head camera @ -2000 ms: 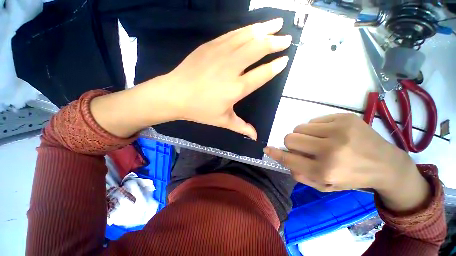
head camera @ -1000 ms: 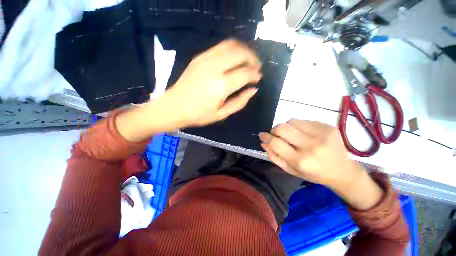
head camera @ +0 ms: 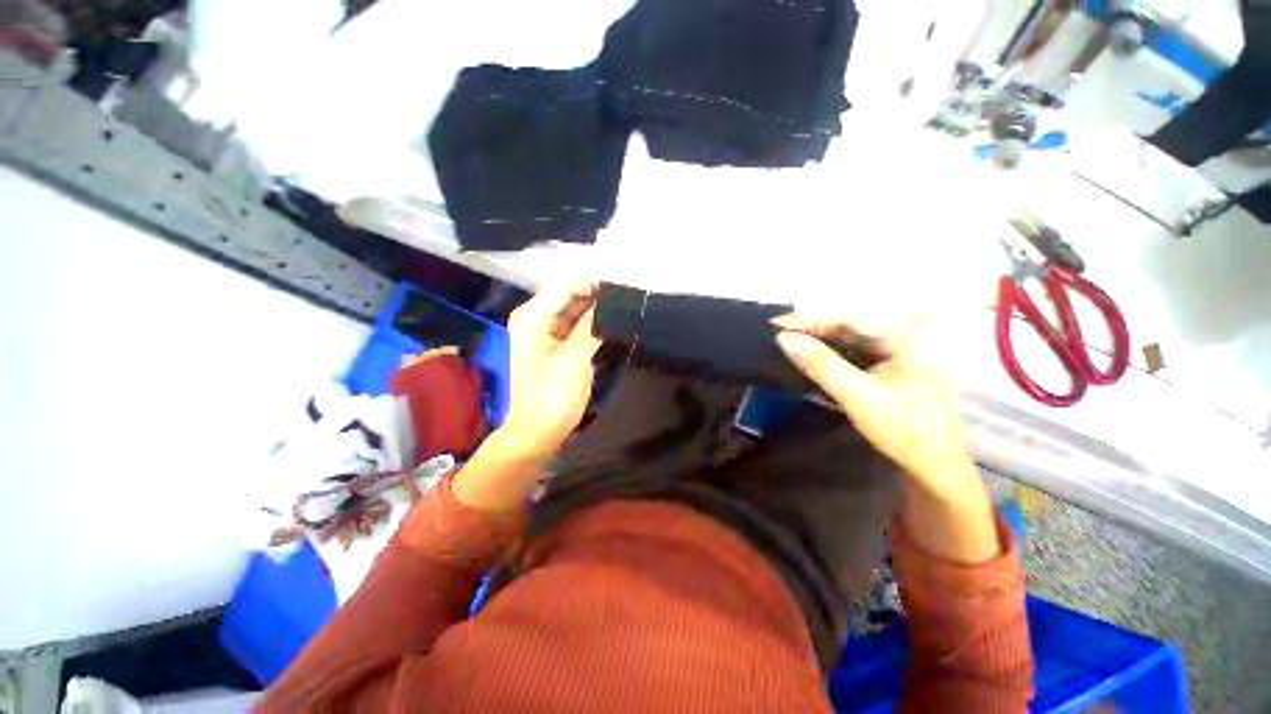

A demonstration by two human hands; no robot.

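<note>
A black cloth piece (head camera: 697,332), seen as a narrow folded or foreshortened strip with a thin white line near its left end, is held up at the table's front edge. My left hand (head camera: 555,366) grips its left end. My right hand (head camera: 878,398) grips its right end, thumb on top. Fingers behind the cloth are hidden. A larger black garment panel (head camera: 725,77) with thin white lines lies on the white table beyond, joined to or overlapping a smaller black part (head camera: 530,154) at its left.
Red-handled shears (head camera: 1062,328) lie at right, with a small dark tool (head camera: 1048,240) beside them. Sewing machine parts (head camera: 1011,126) stand at upper right. A blue crate (head camera: 279,614) at left holds white scraps and a red cloth (head camera: 443,405); another crate (head camera: 1101,656) is below right.
The black piece, flat on the table under my hands before, is now lifted and held between both hands at the front edge. The view has shifted, showing more of the left crate.
</note>
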